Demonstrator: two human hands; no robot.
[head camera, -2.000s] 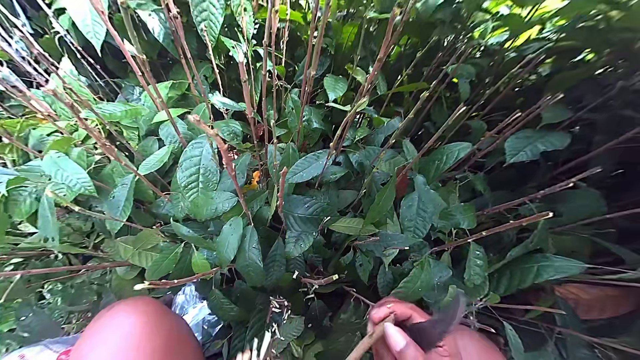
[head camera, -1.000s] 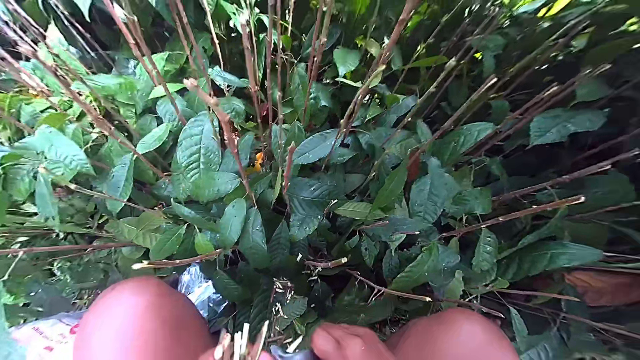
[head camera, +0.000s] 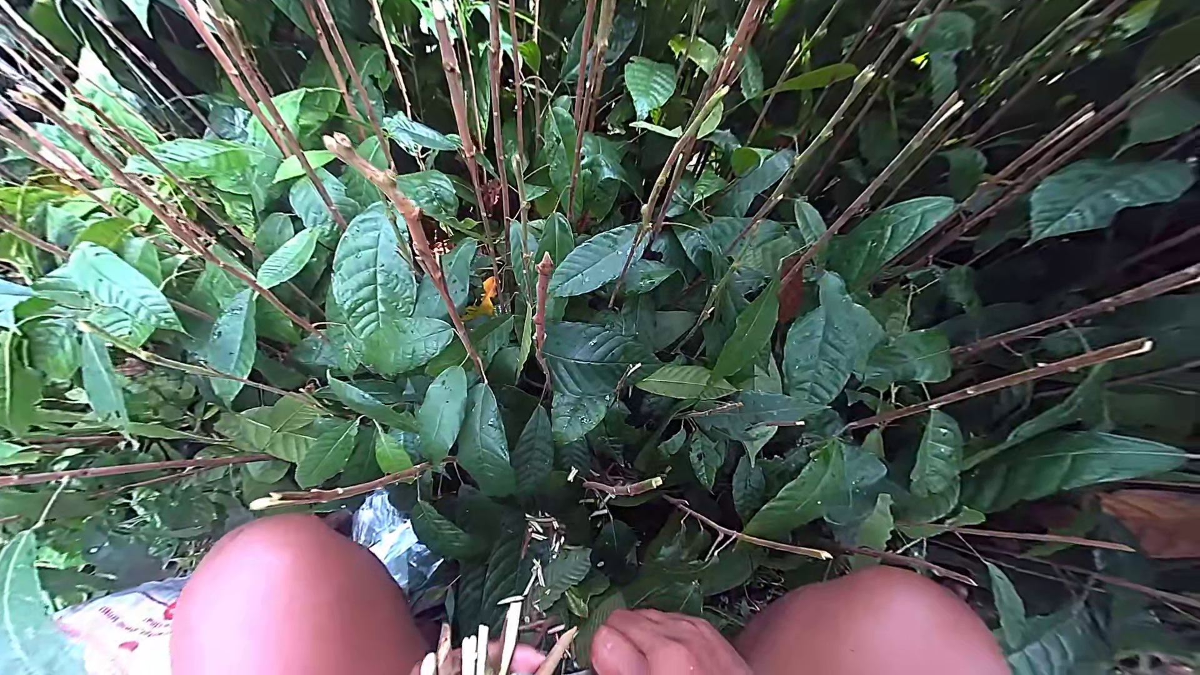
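Note:
At the bottom edge my left hand (head camera: 530, 658) is mostly cut off; several pale cut sticks (head camera: 483, 652) stand up at its fingers, bundled in its grasp. Close beside it on the right, between the knees, is my right hand (head camera: 664, 645), its fingers curled and its palm side hidden. A sliver of something grey shows between the two hands; whether it is a blade cannot be made out. Pale shavings (head camera: 539, 553) lie on the leaves just beyond the hands.
Two bare knees flank the hands, the left one (head camera: 291, 600) and the right one (head camera: 872, 623). Cut woody stems (head camera: 422, 244) rise from dense green leaves (head camera: 375, 272) ahead. Clear plastic (head camera: 389, 534) and a printed plastic bag (head camera: 122, 623) lie by the left knee.
My right hand, seen earlier higher up with a curved blade and a stick, is now low between the knees. The bundle of sticks and my left hand have come into view.

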